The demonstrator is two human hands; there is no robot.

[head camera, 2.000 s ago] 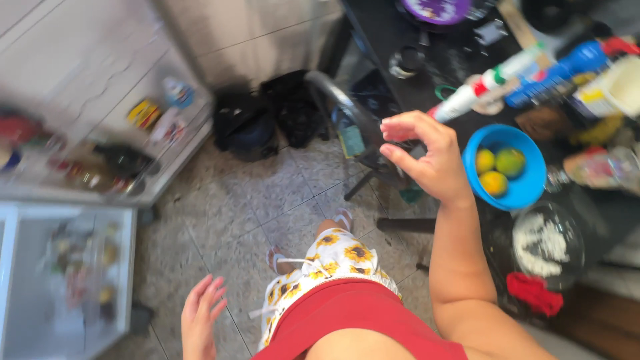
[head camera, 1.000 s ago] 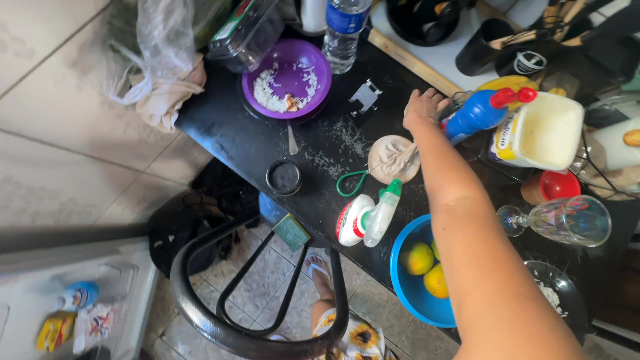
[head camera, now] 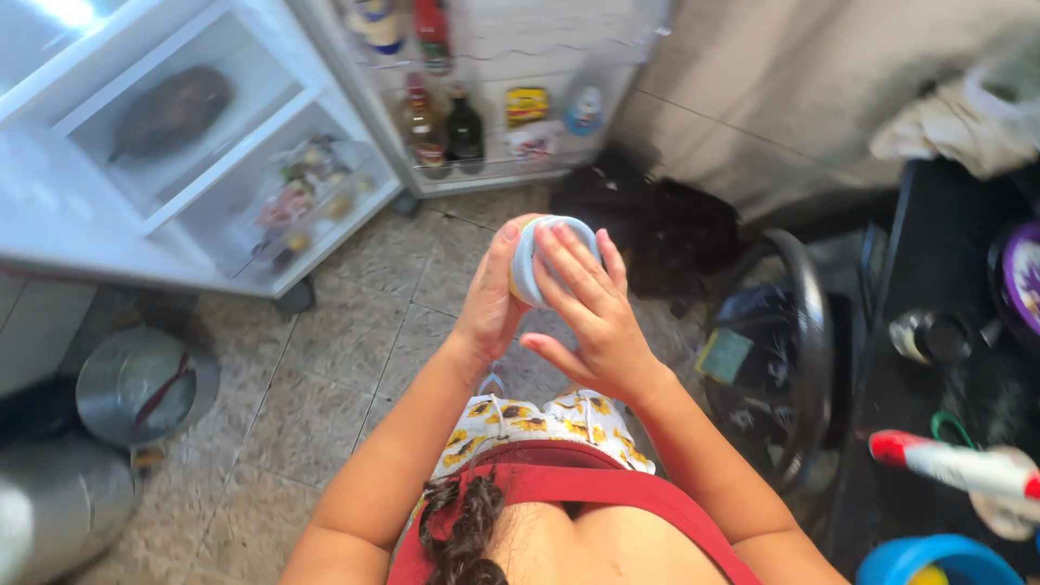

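My left hand [head camera: 489, 292] is wrapped around the side of a small round container with a pale blue lid [head camera: 528, 264]. Its side is mostly hidden by my fingers; a sliver of yellow shows at the left. My right hand [head camera: 589, 313] lies over the lid with its fingers flat across the top and the thumb held apart below. Both hands are in front of my body, above the tiled floor.
An open refrigerator [head camera: 231, 203] stands at the left, its door [head camera: 520, 175] holding bottles. Metal pots [head camera: 146, 386] are at lower left. A black chair [head camera: 804, 349] and black table [head camera: 886, 382] with a blue bowl [head camera: 886, 565] are at right.
One second ago an arm reached over the black table; now both hands are together on the lidded container. The view has swung from the table toward the refrigerator.
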